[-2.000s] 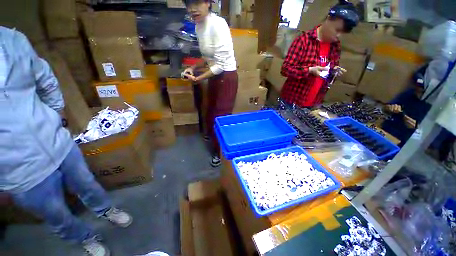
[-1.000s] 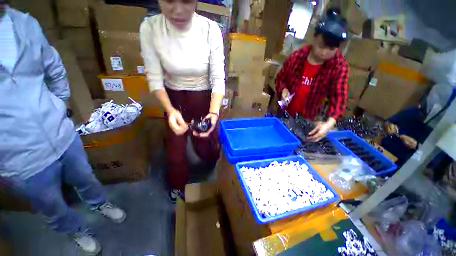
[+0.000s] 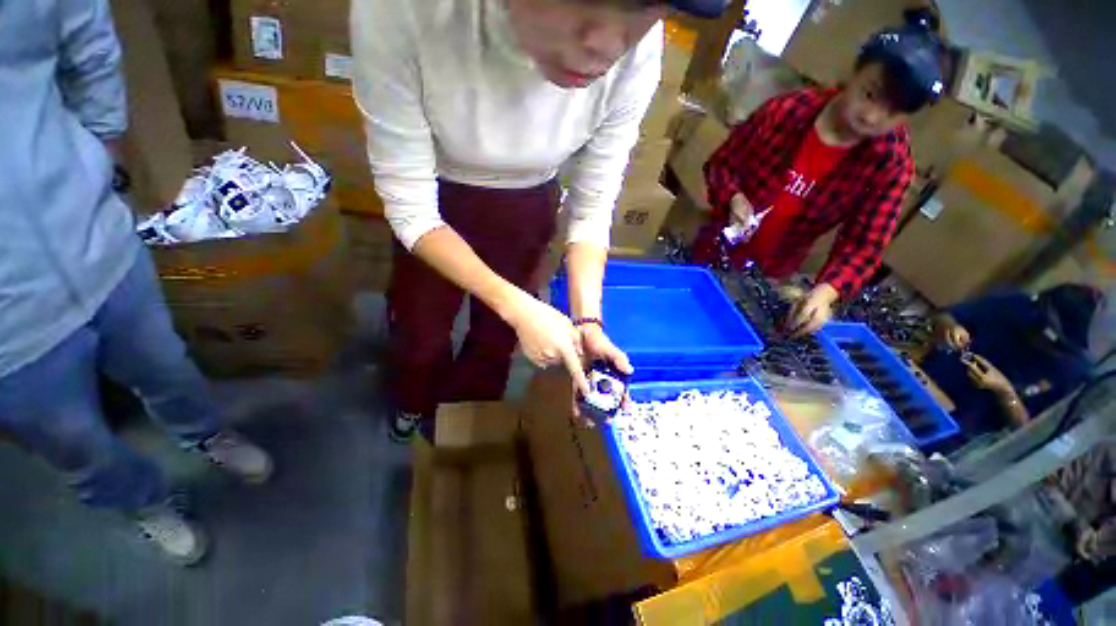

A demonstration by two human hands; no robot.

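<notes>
Neither of my hands is in the picture. The blue tray [image 3: 650, 523] full of small white plastic housings [image 3: 716, 459] lies beside the bench's left end, nearest in front of me. A person in a cream top [image 3: 490, 110] leans over its left corner, holding a small round white-and-dark part [image 3: 603, 389] in one hand and pointing at it with a finger of the other. Part of the green-topped bench [image 3: 747, 602] with yellow-orange tape shows at the bottom edge, with a cluster of white-and-dark assemblies [image 3: 859, 605], cut off by the edge.
An empty blue tray [image 3: 673, 312] sits behind the full one. A person in a red checked shirt [image 3: 814, 184] works at dark parts and a blue bin [image 3: 930, 422]. Another person in light blue [image 3: 55, 220] stands left. Open carton [image 3: 471, 538] on the floor; clear bags [image 3: 857, 440] and a grey post right.
The person in the cream top has come from the back up to the trays and now holds the round part out over the full tray's corner. The view has shifted and tilted somewhat.
</notes>
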